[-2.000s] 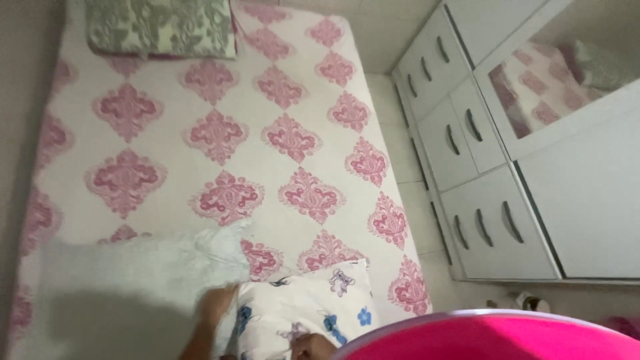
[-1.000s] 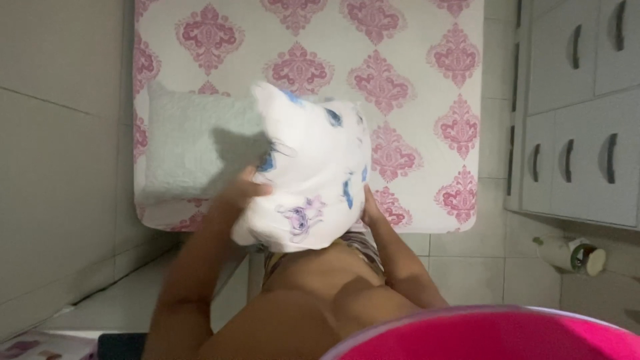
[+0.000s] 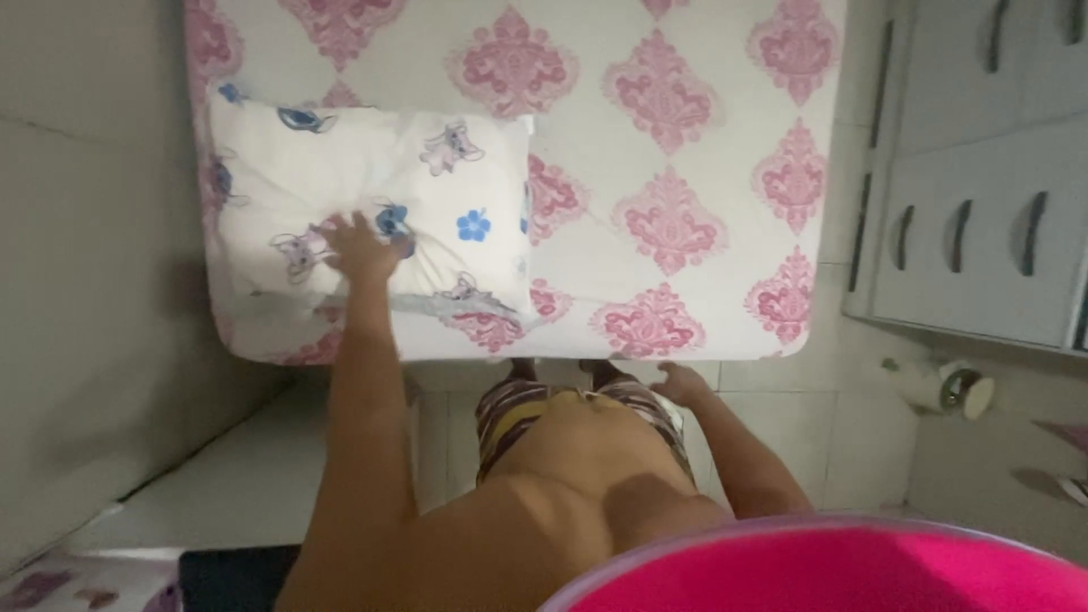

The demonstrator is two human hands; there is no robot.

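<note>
A white pillow with blue and purple cartoon prints (image 3: pixel 340 161) lies flat at the left end of the mattress, its fabric creased toward my left hand. My left hand (image 3: pixel 365 246) rests on it with fingers spread. Under its near edge shows a strip of pale grey-green fabric (image 3: pixel 408 303). The mattress wears a white fitted sheet with pink damask motifs (image 3: pixel 671 221). Beside my hip, just off the mattress's near edge, my right hand (image 3: pixel 680 384) hangs with nothing in it, fingers apart.
Grey drawers with dark handles (image 3: pixel 960 229) stand on the right above the tiled floor (image 3: pixel 773 425). A cylindrical container (image 3: pixel 935 387) is near them. A bright pink rounded object (image 3: pixel 833 569) fills the bottom right. A wall (image 3: pixel 85 212) borders the left.
The printed pillow, held up between both hands a second ago, now lies on the mattress over the pale grey-green fabric. My right hand has come away from it, down to my side.
</note>
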